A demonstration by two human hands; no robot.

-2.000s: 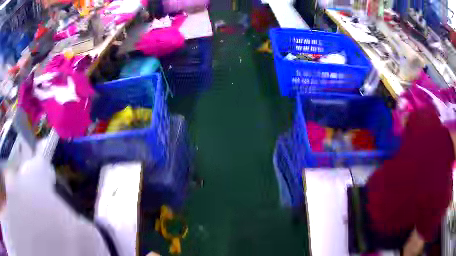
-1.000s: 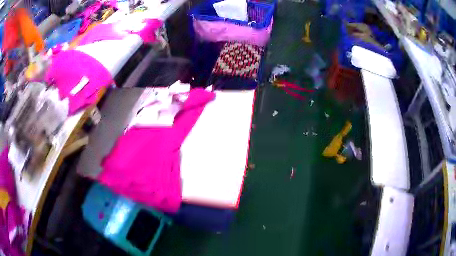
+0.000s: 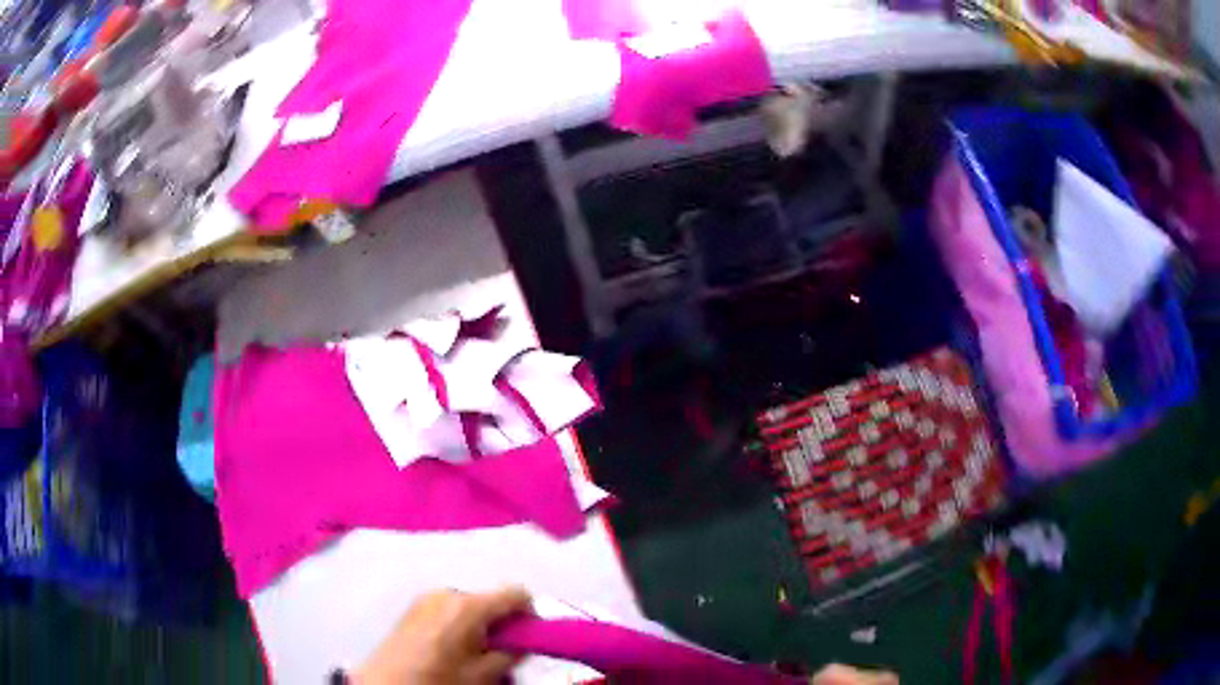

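Note:
My left hand (image 3: 435,645) is at the bottom centre, closed around one end of a magenta fabric strip (image 3: 629,648). My right hand (image 3: 854,676) is mostly cut off by the bottom edge, at the strip's other end; its grip cannot be made out. The strip is stretched between the hands, over the near edge of the lower side board (image 3: 401,589). On that board lies a large magenta piece (image 3: 308,455) with several pale white pieces (image 3: 468,388) on top.
A white table (image 3: 535,80) with magenta panels (image 3: 368,94) curves across the top. A blue crate (image 3: 1164,321) holding white and magenta items stands at right. A red-and-white patterned seat or mat (image 3: 890,468) is beside it. Scraps lie on the green floor (image 3: 709,549).
The view has swung left and closer to the side board and white table. My hands and the magenta strip have come into view at the bottom.

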